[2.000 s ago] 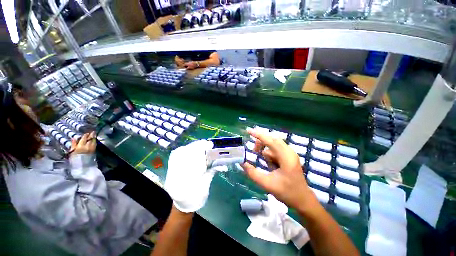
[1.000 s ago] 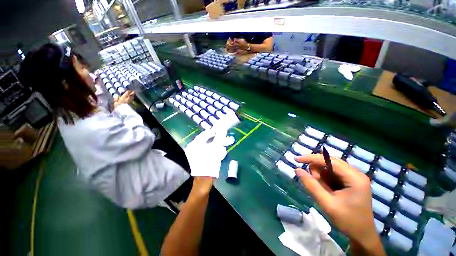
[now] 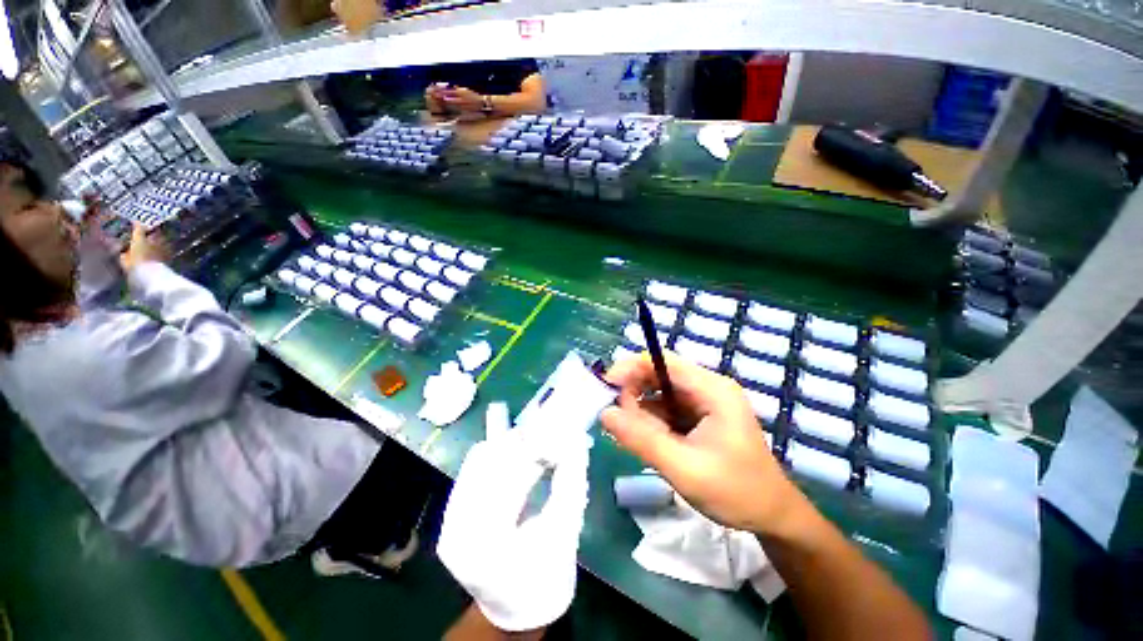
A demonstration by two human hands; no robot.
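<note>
My left hand [image 3: 520, 513], in a white glove, holds a white housing [image 3: 564, 394] tilted up in front of me. The glove and housing nearly merge in colour. My bare right hand [image 3: 702, 438] holds a thin black pen-like tool [image 3: 653, 344] between thumb and fingers, its upper end pointing up. The right fingertips are at the housing's right edge, where a dark part shows. The tool's lower end is hidden by the hand. A tray of white housings [image 3: 827, 391] lies behind and right of my right hand.
A crumpled white cloth [image 3: 702, 551] and loose housing [image 3: 643, 491] lie below my right hand. Flat white sheets [image 3: 990, 532] lie right. Another tray [image 3: 376, 282], an orange-brown item [image 3: 390, 381] and white pieces [image 3: 448, 393] are left. A co-worker [image 3: 176, 413] sits left. A heat gun [image 3: 871, 160] lies behind.
The view has turned back left. My gloved hand, earlier reaching left with its hold unclear, now holds a housing beside my right hand. The right hand still holds the black tool.
</note>
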